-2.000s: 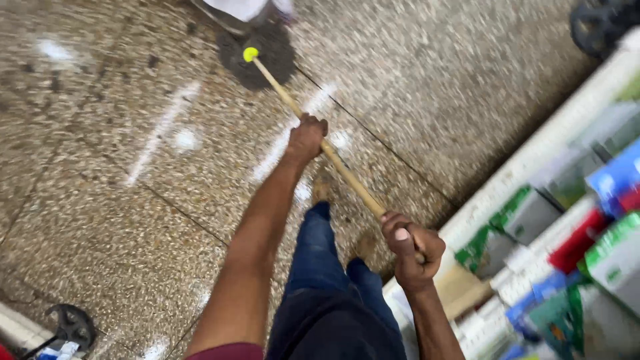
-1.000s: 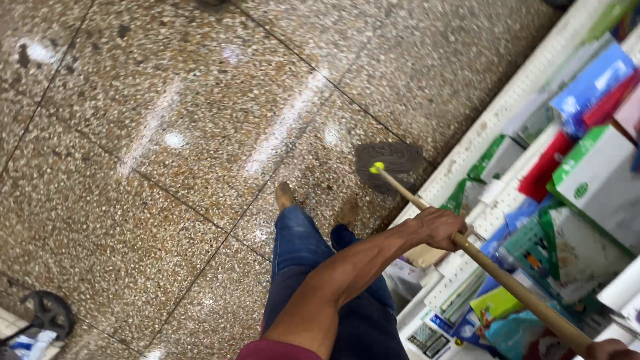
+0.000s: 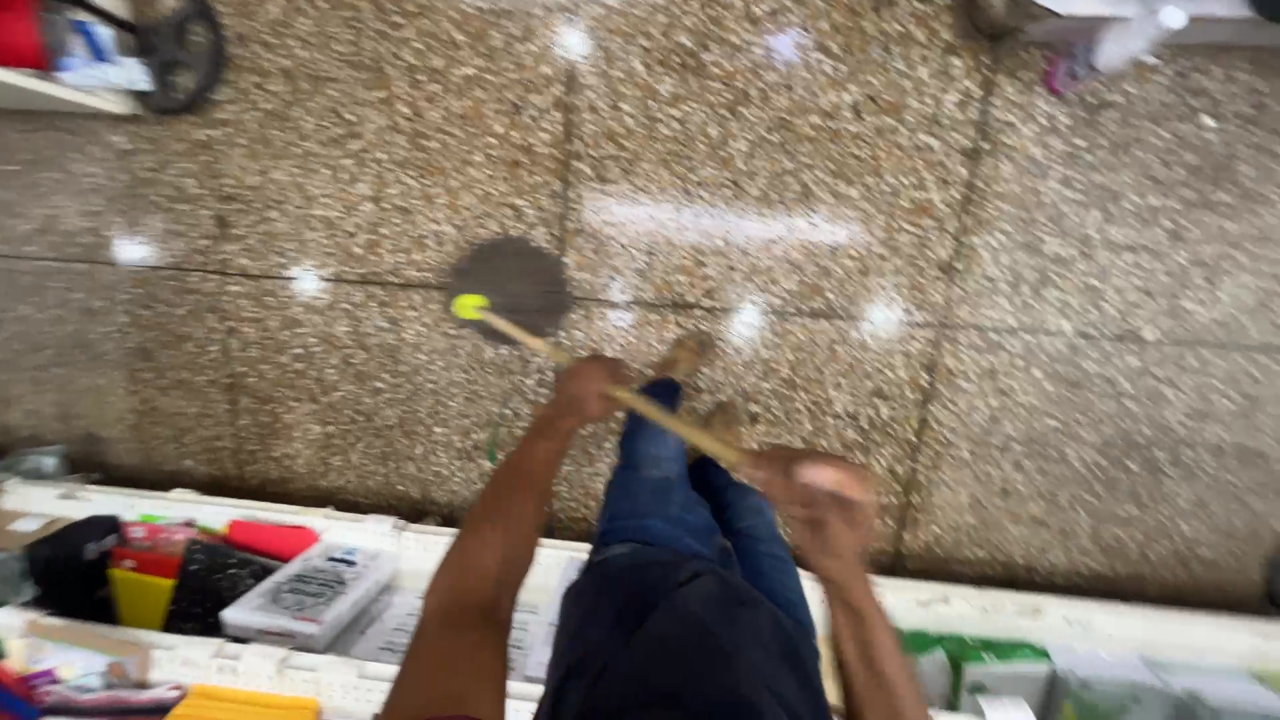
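Note:
A mop with a wooden handle (image 3: 675, 425) and a bright yellow-green fitting (image 3: 470, 306) slants across the view. Its dark grey round mop head (image 3: 515, 285) lies on the speckled floor, ahead and to the left of my feet. My left hand (image 3: 592, 388) grips the handle partway down, nearer the mop head. Around the upper end of the handle my right hand (image 3: 815, 490) is closed, blurred by motion.
White shelving (image 3: 450, 545) with packaged goods runs behind me on both sides. At the top left is a black wheel (image 3: 182, 55) beside a white shelf edge. A clear bottle (image 3: 1135, 40) shows at the top right.
The view has turned strongly. The mop head was near the shelf edge a second ago and now lies out on the floor. Both hands are again in view on the handle.

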